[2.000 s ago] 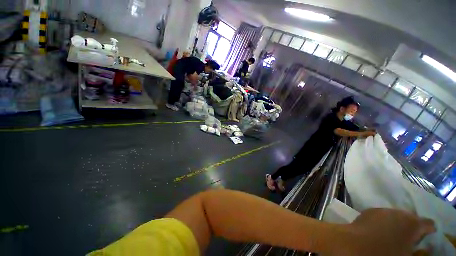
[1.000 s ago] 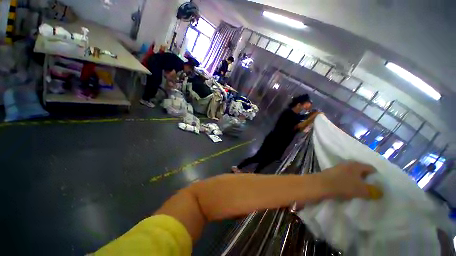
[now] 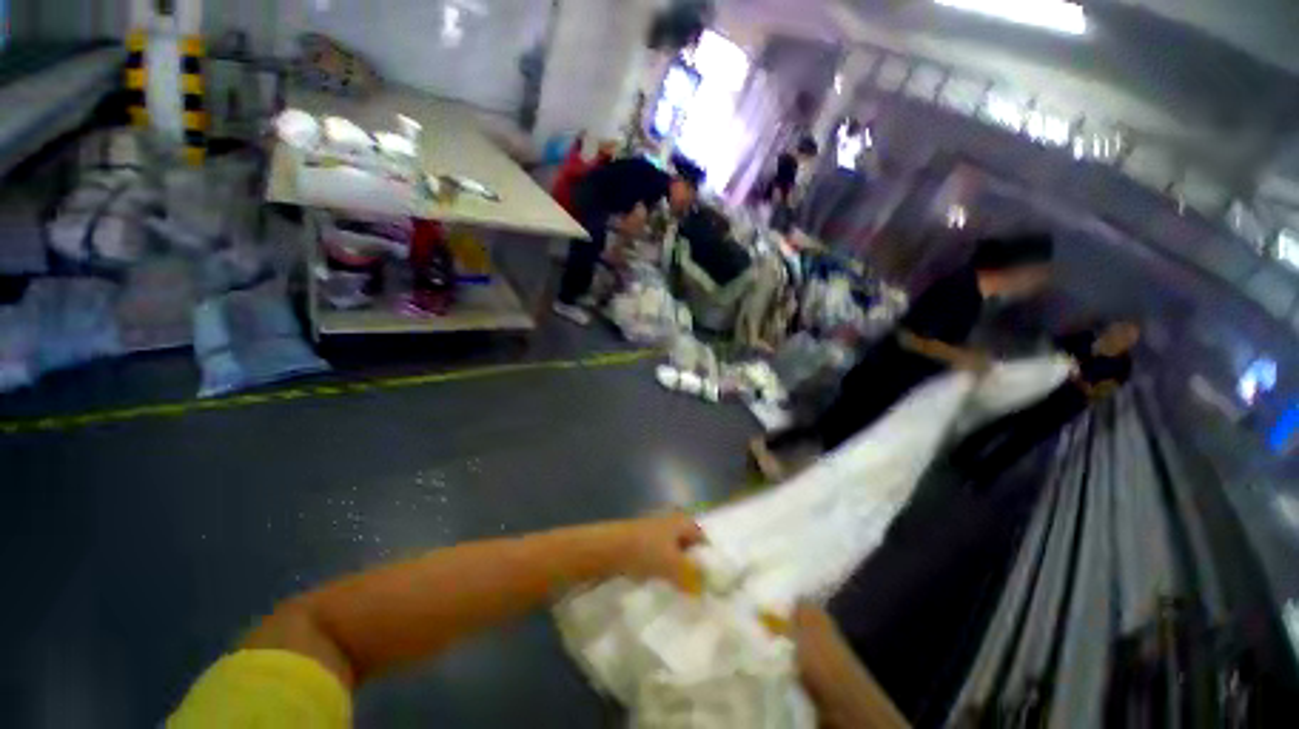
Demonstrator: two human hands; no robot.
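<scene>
A long white curtain panel stretches from my hands to a co-worker at the rack's left side. Its near end hangs bunched and ruffled below my hands. My left hand grips the curtain from the left, with yellow on a fingertip. My right hand grips it from the right, low in the picture; it is partly hidden and blurred. The curtain is off the long metal rack, whose parallel bars show at the right.
A cream table with a white tied bundle stands at the back left. Bagged bundles lie on the floor near a striped pillar. Another person bends over a pile of fabric and bags. A further person is beyond the rack.
The curtain has moved left off the rack and is drawn into a narrower length. My right hand has come into view. The co-worker has moved the far end left; the view has turned.
</scene>
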